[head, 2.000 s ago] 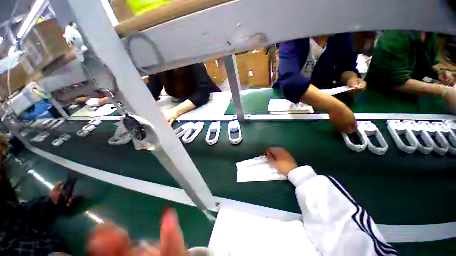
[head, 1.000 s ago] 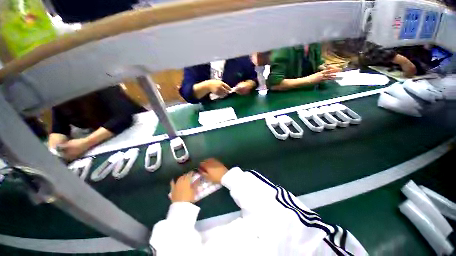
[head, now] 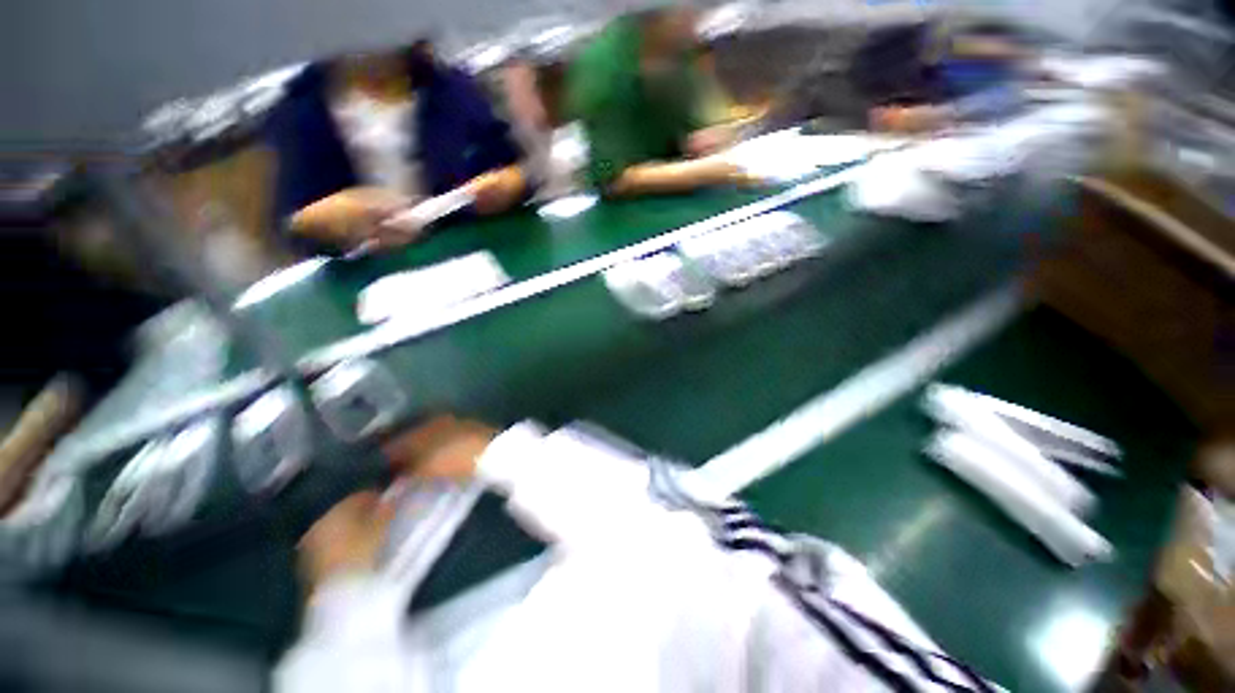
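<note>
The frame is blurred. My left hand point(head: 347, 535) is at the lower left, holding a white label sheet point(head: 425, 531) by its left side. My right hand point(head: 440, 448) is at the sheet's far edge, close to my left hand. Its fingertips are too blurred to tell what they grip. Just beyond my hands, a white plastic housing point(head: 358, 397) lies on the green belt, with several more to its left. Another group of housings point(head: 752, 251) lies farther along the belt.
Co-workers sit across the belt, one in a dark blue top point(head: 393, 136), one in green point(head: 637, 102). A white pad point(head: 431, 287) lies on the far side. White rolled strips point(head: 1019, 474) lie at right. A brown cardboard box point(head: 1151, 257) stands at the right end.
The view has swung to the right, bringing the cardboard box into view. My left hand has come in to the sheet, which is now tilted and nearer to me, with both hands at it.
</note>
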